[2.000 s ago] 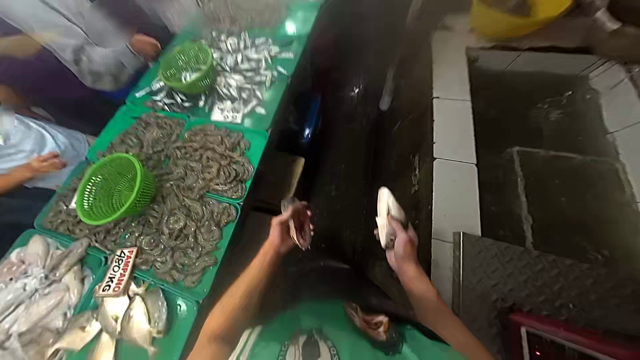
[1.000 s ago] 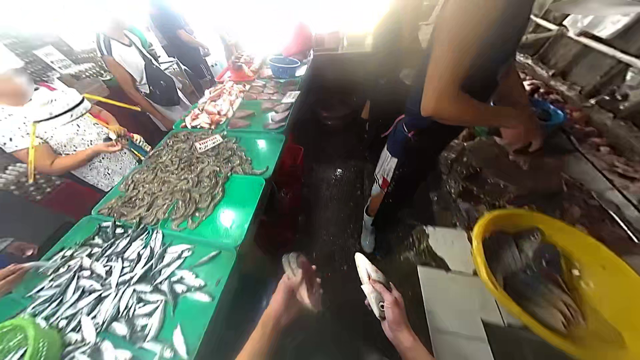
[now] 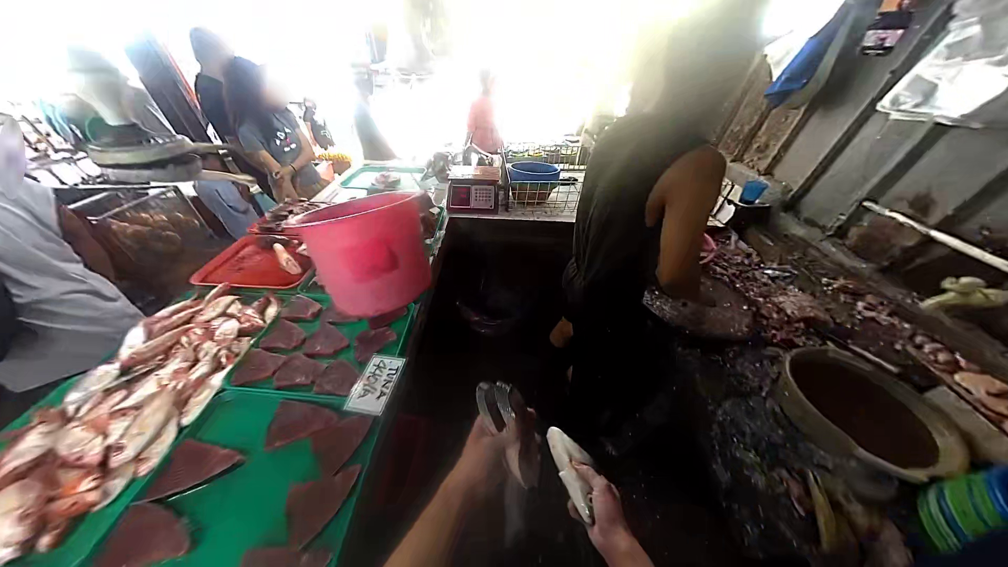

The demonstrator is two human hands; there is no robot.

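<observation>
In the lower middle of the head view, my left hand [image 3: 500,445] is closed around pieces of fish [image 3: 516,453], blurred, whose rounded ends stick up above the fingers. To its right my right hand [image 3: 602,504] grips a pale, whitish piece of fish [image 3: 571,468] that points up and to the left. The two hands are apart, both over the dark aisle between the stalls. Left of them lie dark red tuna slices [image 3: 193,466] on a green tray [image 3: 236,433], with a price sign [image 3: 376,384] at its edge.
A pink bucket [image 3: 366,256] stands on the left display near reddish fish [image 3: 134,394] and a red tray [image 3: 244,261]. A person in dark clothes [image 3: 622,197] stands close ahead on the right. A water-filled basin [image 3: 866,409] and fish scraps line the right side; a digital scale [image 3: 472,195] stands ahead.
The view has moved along the aisle, past the shrimp and silvery fish trays, to the tuna and pink bucket. Both hands still hold fish. The yellow basin has left the view.
</observation>
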